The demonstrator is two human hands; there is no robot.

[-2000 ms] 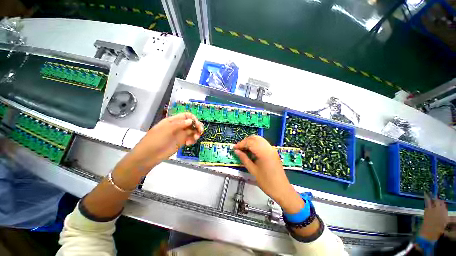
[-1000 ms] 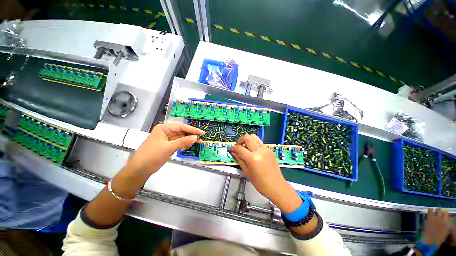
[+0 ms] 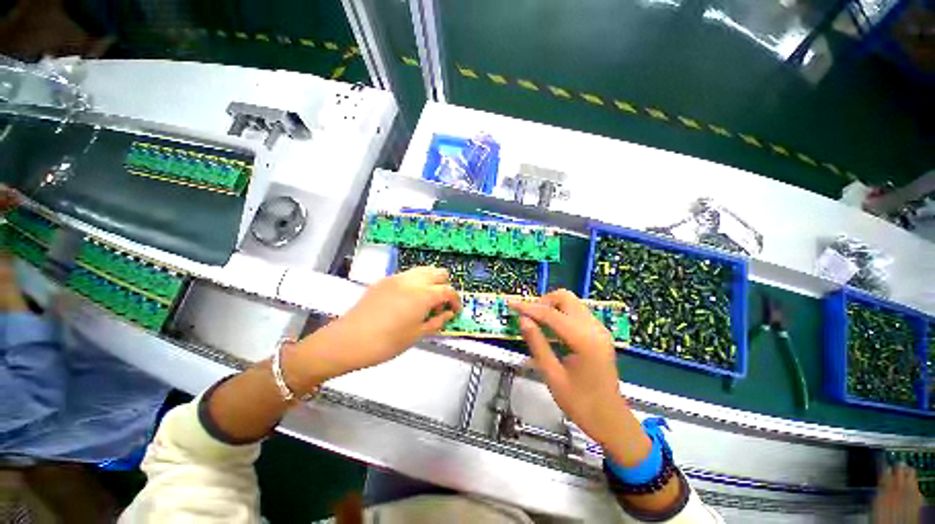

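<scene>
A green PCB panel (image 3: 482,316) with pale yellow edges lies across the front of the left component bin. A second PCB panel (image 3: 461,237) lies across the back of that bin. My left hand (image 3: 402,312) is at the front panel's left part, its fingertips pinched close over the board. My right hand (image 3: 576,343) is over the middle of the same panel, thumb and forefinger on or just above small parts there. Whether either hand pinches a component is too small to tell. The left bin (image 3: 543,278) of dark parts is partly covered by the panels.
A blue bin (image 3: 666,299) of dark parts stands at right, green-handled cutters (image 3: 787,353) beside it, another bin (image 3: 880,350) beyond. A small blue box (image 3: 461,164) and metal bracket (image 3: 537,186) are behind. Conveyor rails (image 3: 431,445) run in front. Another person's hand (image 3: 898,496) shows lower right.
My left hand has moved right and down from over the left bin to the front panel. My right hand has shifted right along the panel. The whole view has shifted slightly.
</scene>
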